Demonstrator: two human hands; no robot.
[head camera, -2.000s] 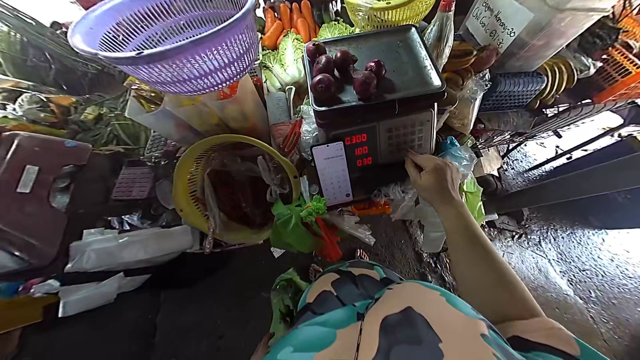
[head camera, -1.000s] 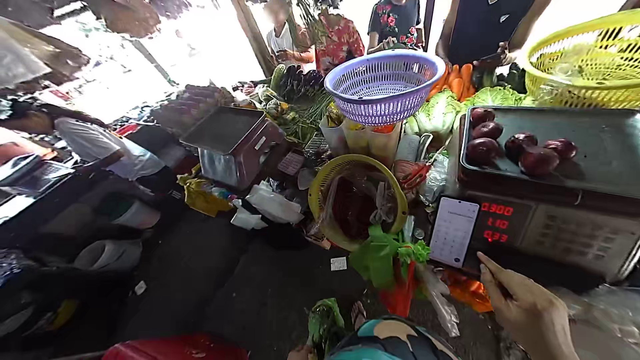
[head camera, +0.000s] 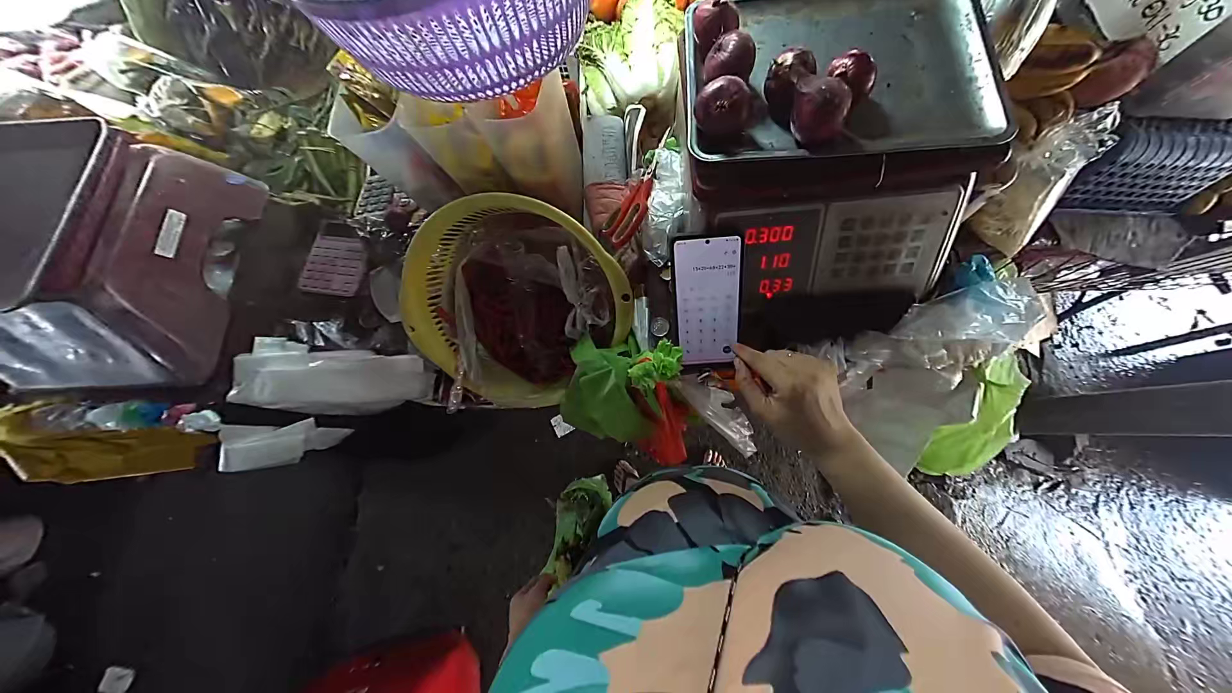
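My right hand touches the lower right corner of a smartphone with its index finger; a calculator shows on its screen. The phone stands against the front of a digital scale with red lit digits. Several red onions lie on the left part of the scale's metal tray. Low at my left side, my left hand is mostly hidden by my patterned shirt; it holds a leafy green vegetable. A yellow plastic basket with a clear bag of dark red contents is left of the phone.
A purple basket stands at the top. Red-handled scissors and a pink calculator lie near the yellow basket. At the left is another scale. White plastic bags, green leaves and a red object lie nearer me.
My right hand has moved from the scale's keypad to the phone. The scale's lower two readings differ from two seconds ago. The view swung left and back.
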